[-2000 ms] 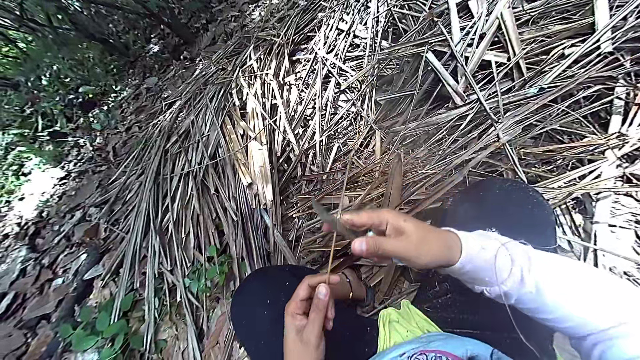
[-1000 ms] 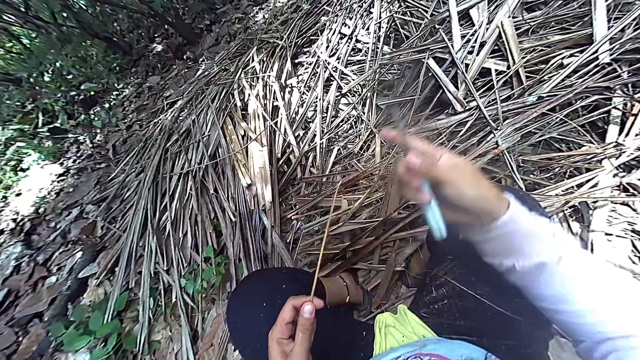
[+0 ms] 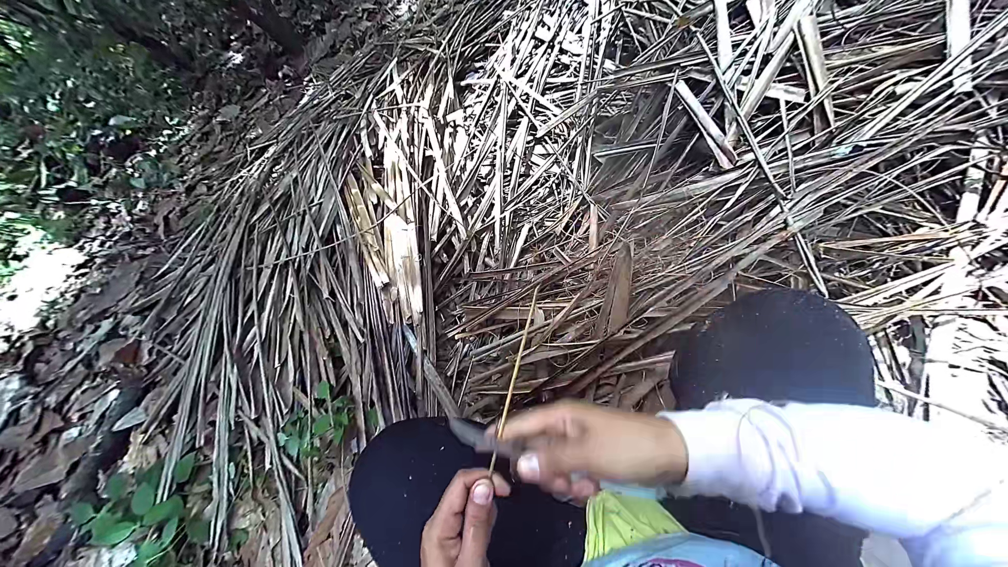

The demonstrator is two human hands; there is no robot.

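Note:
A thin yellowish plant strip (image 3: 516, 370) stands nearly upright from my left hand (image 3: 465, 516), pinched between thumb and forefinger at its lower end. My right hand (image 3: 587, 449), somewhat blurred, is closed around a knife; its grey blade (image 3: 470, 433) points left and crosses the strip just above my left fingertips. A bit of the light blue handle shows beneath my right fingers. Whether the blade's edge touches the strip cannot be told.
Dry palm fronds and split stalks (image 3: 402, 252) cover the ground ahead. My dark-clothed knees (image 3: 776, 346) flank a yellow-green cloth (image 3: 630, 524). Green leafy plants (image 3: 142, 508) and dead brown leaves lie at the left.
My right hand has come back down and left from its raised place at the right, bringing the knife to the strip's lower part. My left hand keeps hold of the strip.

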